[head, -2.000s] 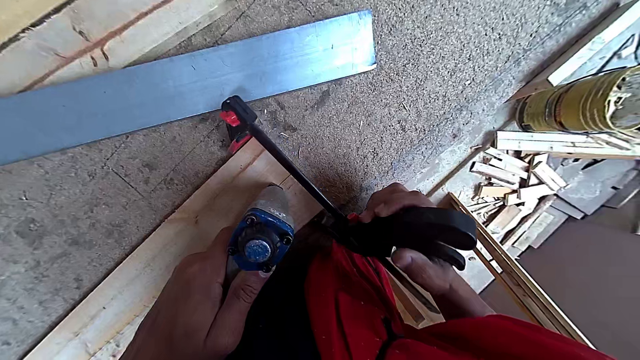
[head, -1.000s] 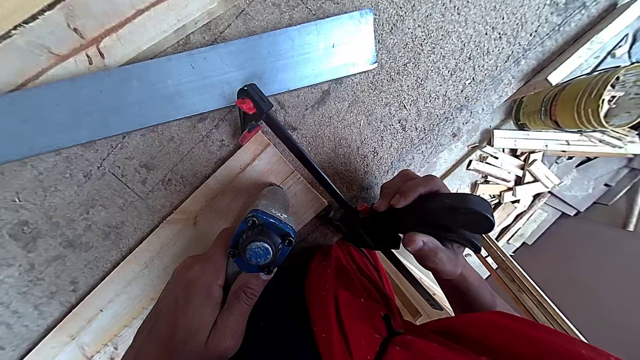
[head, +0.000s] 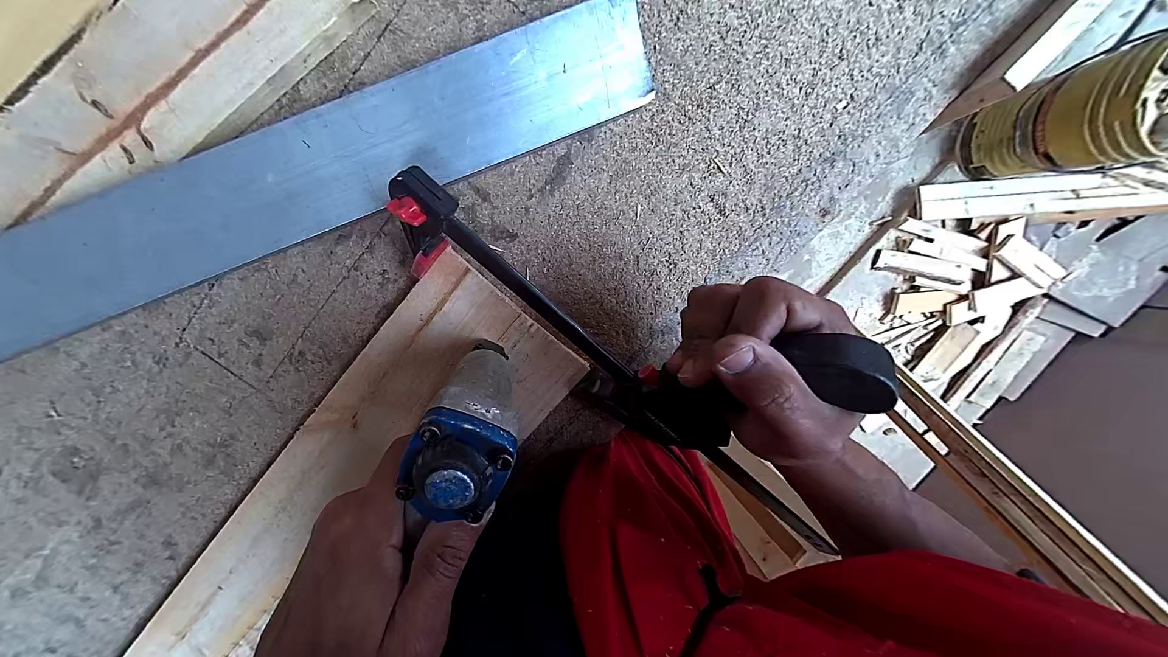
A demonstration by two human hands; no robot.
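Observation:
My left hand [head: 374, 557] grips a blue and silver power tool [head: 461, 438], possibly a pneumatic nailer, whose barrel lies over a wooden board [head: 365, 392] near its end. A black bar clamp [head: 547, 310] with red pads runs along the end of that board. One red pad touches the board's far corner; the near jaw, by the opposite corner, is partly in shadow. My right hand [head: 776, 365] holds the clamp's handle, thumb on top. Beyond the clamp's far jaw lies a flat metal bar [head: 319, 164]. The tool's handle is mostly hidden by my left hand.
Light wooden planks [head: 137, 100] lie at the top left. A yellowish cylindrical container [head: 1068, 114] stands at the right, above a pile of wood offcuts [head: 976, 274]. Long wooden strips [head: 1013, 493] run along the lower right. Red cloth [head: 657, 547] covers part of the near foreground.
The clamp's far jaw has shifted slightly right along the metal bar's edge since the oldest frame. My right hand's fingers have changed their hold on the handle. My left hand stays put with the tool.

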